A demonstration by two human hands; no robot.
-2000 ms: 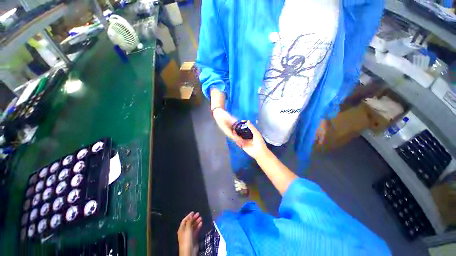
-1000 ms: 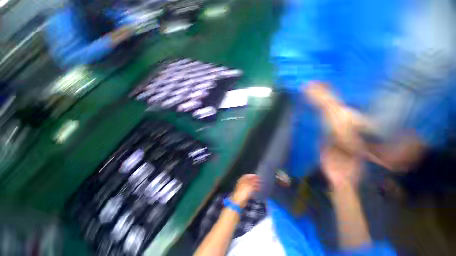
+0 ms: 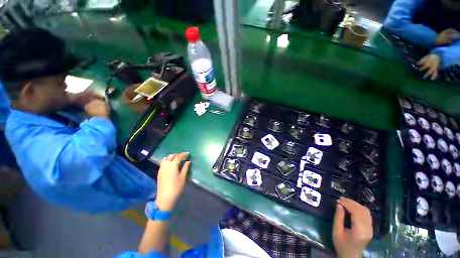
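Note:
A black compartment tray lies on the green bench in front of me, with dark squarish parts and several white-faced parts in its pockets. My left hand, with a blue band at the wrist, is empty, fingers apart, at the bench edge left of the tray. My right hand is at the tray's near right edge, thumb and fingers apart, with nothing visible in it. A second tray of round white parts lies at the right, cut off by the picture's edge.
A worker in a blue smock and dark cap sits at the left by a dark device. A red-capped bottle and small white pieces are behind the tray, by a metal post. Another worker's hands show upper right.
The view has turned left from the standing person in the aisle to the bench. My right hand has left that person's hand and the dark part, and is now at the tray.

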